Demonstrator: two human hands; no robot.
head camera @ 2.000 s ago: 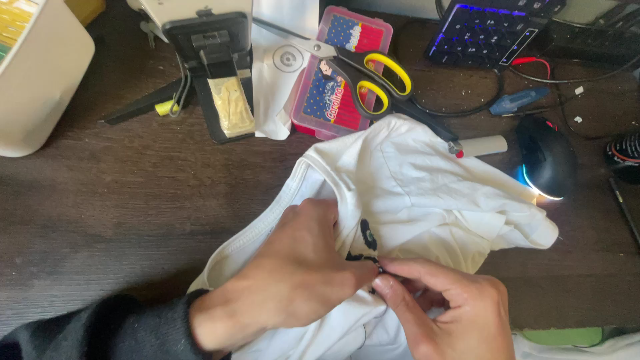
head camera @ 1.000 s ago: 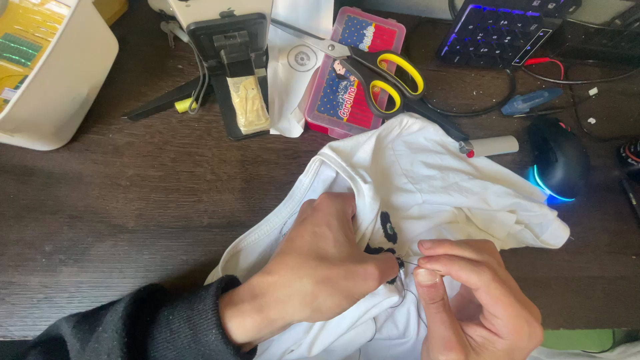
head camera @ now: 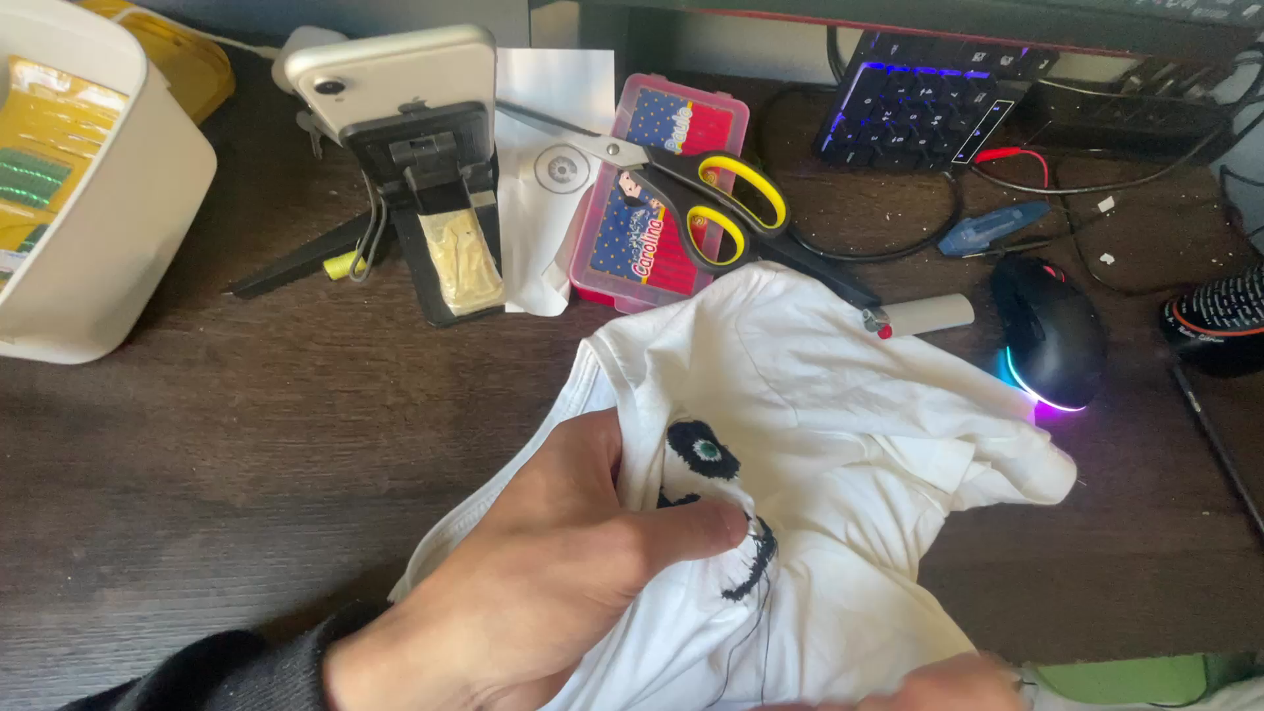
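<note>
A white cloth garment (head camera: 839, 395) lies bunched on the dark wooden desk. My left hand (head camera: 553, 553) grips it near the neckline, fingers inside and thumb on top, beside black embroidery (head camera: 703, 449) with a green centre. More black stitching (head camera: 758, 563) curves below the thumb, and dark thread (head camera: 765, 632) trails down from it over the cloth. At the bottom edge my right hand (head camera: 918, 691) is blurred and partly out of view; whether it holds a needle or the thread cannot be told.
Behind the garment are scissors (head camera: 726, 207) on a pink plastic case (head camera: 647, 267), a phone (head camera: 405, 79) on a stand and a lighter (head camera: 923, 316). A computer mouse (head camera: 1049, 336) and a keyboard (head camera: 918, 109) are at the right. A white bin (head camera: 148, 197) stands at the left.
My right hand has moved from the stitching, beside my left thumb, down to the bottom edge. More of the black embroidery shows. My left hand still grips the cloth.
</note>
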